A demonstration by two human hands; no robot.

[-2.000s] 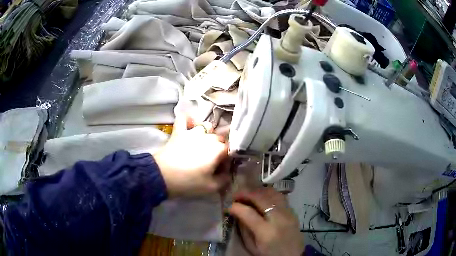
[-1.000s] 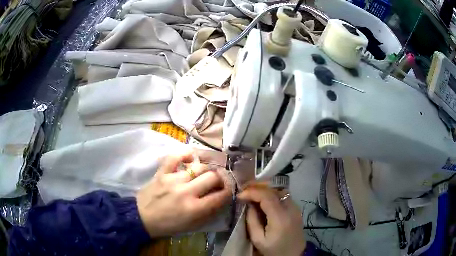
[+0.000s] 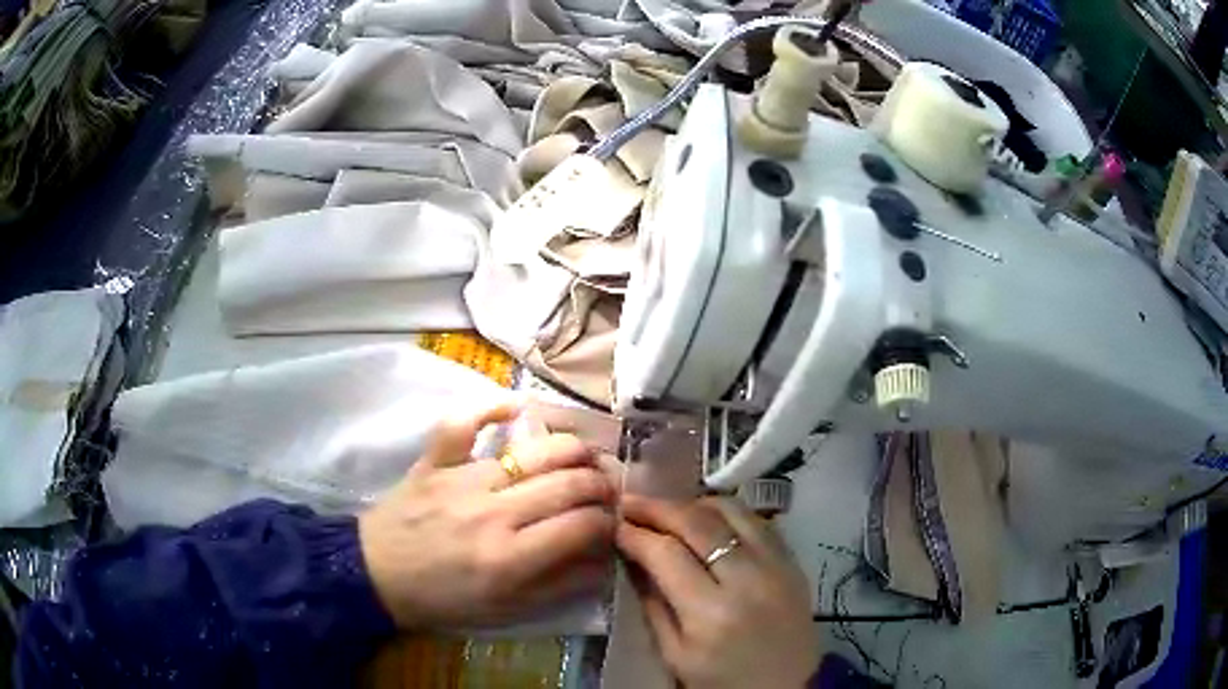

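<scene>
A light grey garment panel lies left of the needle area and runs under my left hand. My left hand presses and pinches its right edge. A beige strip runs along that edge. My right hand pinches the strip, its fingertips touching my left fingertips just in front of the presser foot area. The white sewing machine head stands above. The needle is hidden behind the head. The exact edges between my fingers are hidden.
A rumpled grey and beige heap lies behind the panel. A folded stack of panels is at far left. Spare strips lie under the machine arm. A control panel is upper right. Green bundles are upper left.
My left hand has moved back from beside the machine head toward me, baring more of the panel and the yellow-orange tape. My right hand has moved slightly up to meet it.
</scene>
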